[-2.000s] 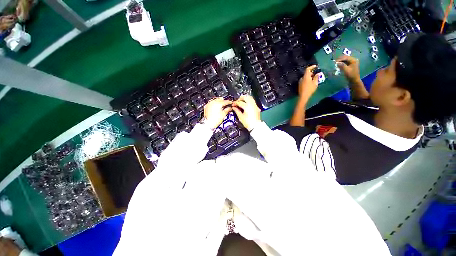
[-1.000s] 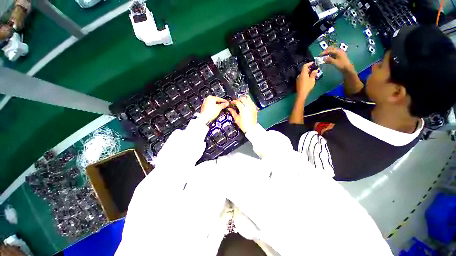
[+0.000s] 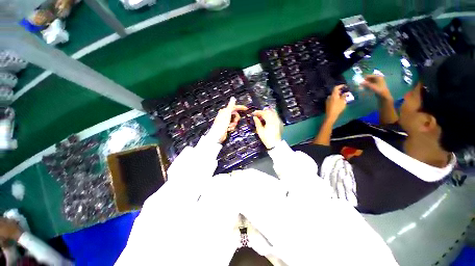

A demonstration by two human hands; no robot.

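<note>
A large black tray [image 3: 192, 110] with rows of pockets holding small dark modules lies in front of me. My left hand [image 3: 227, 120] is over its right part, index finger stretched out, thumb and other fingers curled. My right hand [image 3: 266, 125] is beside it over the tray's right edge, fingertips bent together. A small dark thing seems to lie between the two hands' fingertips, too blurred to name. Which hand grips it cannot be told.
A cardboard box [image 3: 138, 176], a heap of loose modules [image 3: 86, 182] and white cables [image 3: 124, 139] lie left. Small clear parts [image 3: 260, 87] lie between my tray and a second tray [image 3: 297, 78]. A person [image 3: 385, 156] works close on my right. A grey post [image 3: 94, 75] crosses the upper left.
The view has shifted, so the bench sits lower and further right. My left index finger is now extended and my hands are slightly further apart. The neighbour's hands have moved apart.
</note>
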